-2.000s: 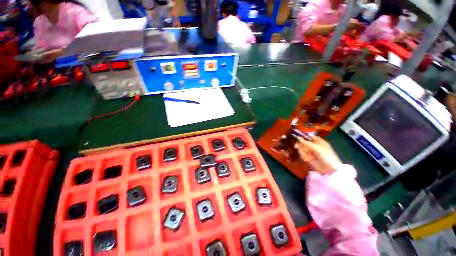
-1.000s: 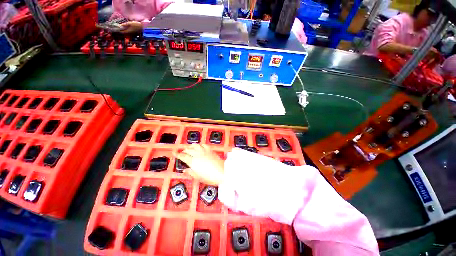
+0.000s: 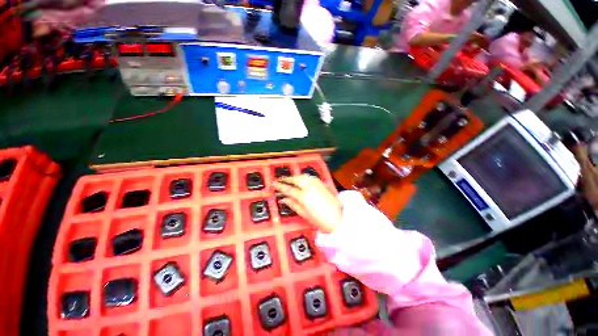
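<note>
A red tray (image 3: 197, 251) lies in front of me with square pockets. Most hold small square dark units, such as this unit with its round centre up (image 3: 260, 256). Units in the two left columns, such as this one (image 3: 120, 292), show a plain dark face. My right hand (image 3: 308, 200), bare with a pink sleeve, is over the tray's upper right pockets. Its fingertips are down among the units there; whether they grip one is hidden. An orange-brown test fixture (image 3: 387, 184) stands right of the tray. My left hand is not in view.
Behind the tray are a white paper (image 3: 262, 128) with a blue pen (image 3: 239, 109), a blue test box (image 3: 249, 72) and a power supply (image 3: 151, 72). A monitor (image 3: 515, 167) is at right, another red tray (image 3: 33, 190) at left. People in pink work beyond.
My right hand was at the fixture two seconds ago, then over the tray's left-middle pockets, and is now at its upper right. A third-row pocket, empty two seconds ago, holds a unit. The view shifted.
</note>
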